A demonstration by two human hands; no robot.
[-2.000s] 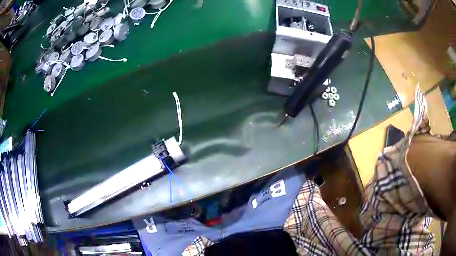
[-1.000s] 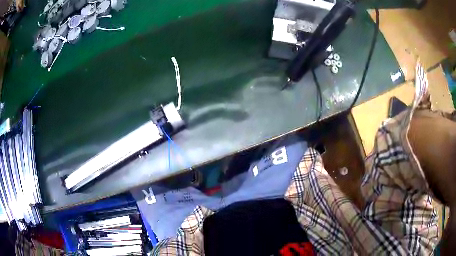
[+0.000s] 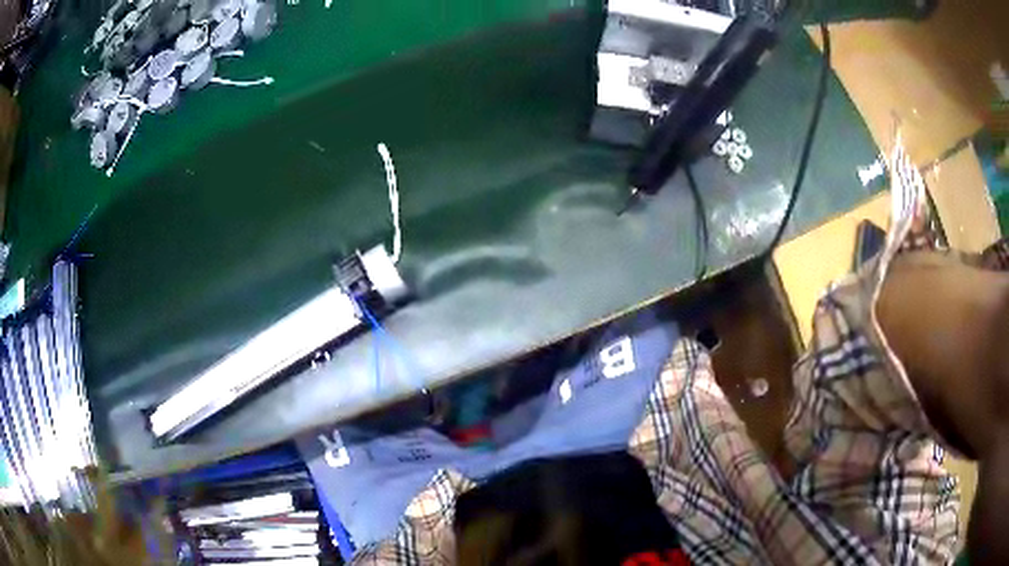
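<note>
A long white-and-silver tubular unit (image 3: 260,359) lies slantwise on the bench near its front edge. A black end fitting (image 3: 356,276) is at its upper right end, with thin blue wires (image 3: 378,337) hanging towards the edge. A white lead (image 3: 392,205) runs up from that end. The black electric screwdriver (image 3: 703,111) leans beside the grey-white screw feeder (image 3: 636,83), bit pointing down left. No hand touches them. A bare forearm and rolled plaid sleeve show at the right; my right hand is not visible. My left hand is not visible.
Grey discs (image 3: 160,94) with white leads are heaped at the back left. White bars (image 3: 44,387) stand in a row at left. A blue crate (image 3: 332,525) holds more units below the edge. Small white rings (image 3: 732,147) and a black cord (image 3: 813,144) lie near the feeder.
The camera view has shifted, so the bench appears higher in the picture than two seconds ago. The unit and screwdriver keep their places on the bench. A tan blur now shows at the bottom left.
</note>
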